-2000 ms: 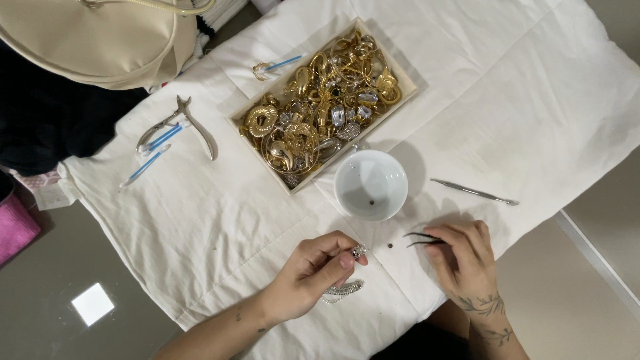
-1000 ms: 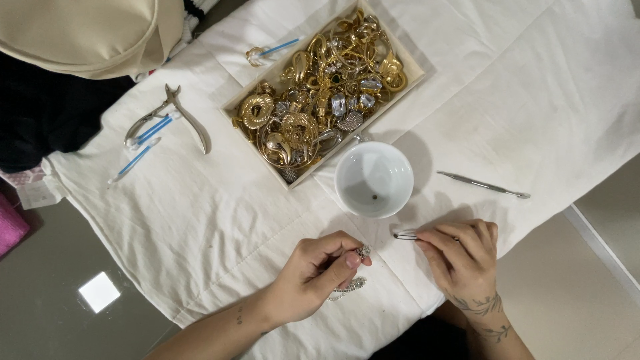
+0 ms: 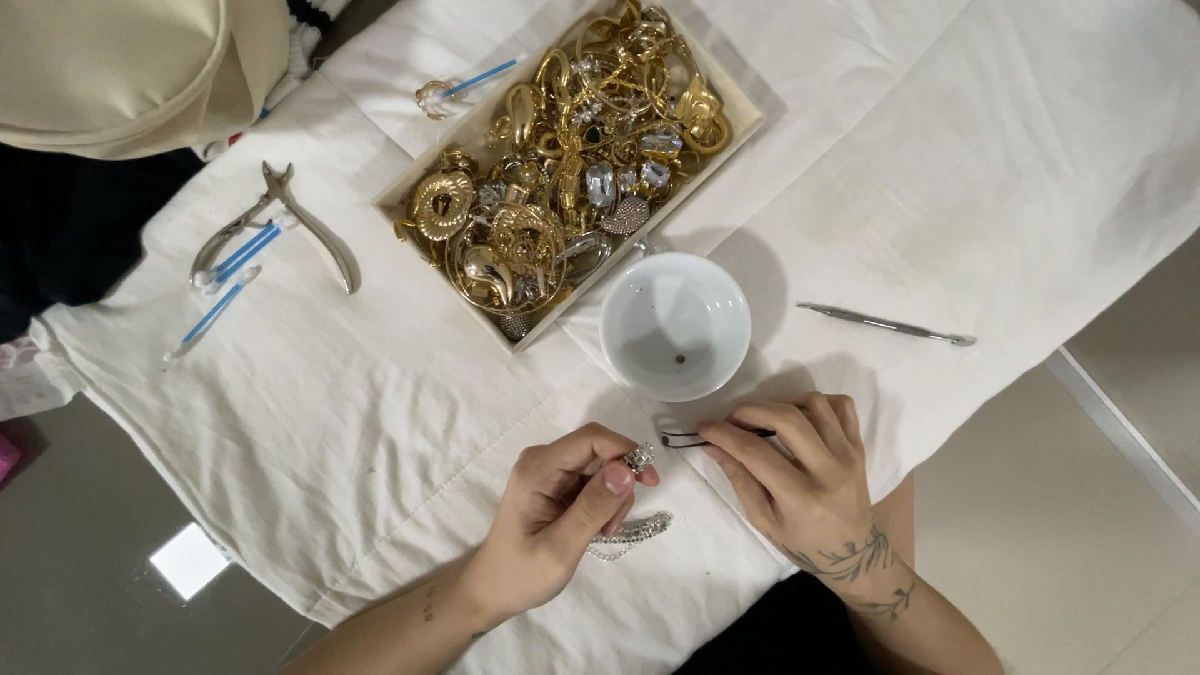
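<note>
Between its thumb and fingers my left hand (image 3: 562,516) pinches a silver rhinestone jewelry piece (image 3: 639,458); a rhinestone chain (image 3: 633,534) hangs or lies just below, and whether the two are joined is hidden. My right hand (image 3: 797,459) holds dark tweezers (image 3: 682,440), tips pointing left toward the jewelry piece but apart from it. A small dark speck shows at the tweezers' tips. Just above the hands stands a white cup (image 3: 675,328) with a small dark bead (image 3: 681,359) at its bottom.
A box (image 3: 450,305) full of gold and crystal jewelry stands behind the cup. Nippers (image 3: 328,248) and blue cotton swabs (image 3: 214,314) lie at left; another swab (image 3: 480,78) touches a gold piece (image 3: 433,98). A metal double-ended tool (image 3: 886,323) lies right. A beige bag (image 3: 122,66) sits upper left.
Two seconds ago a small dark bit lay on the cloth near the tweezers' tips; now a speck is at the tips. The left hand keeps its grip on the jewelry.
</note>
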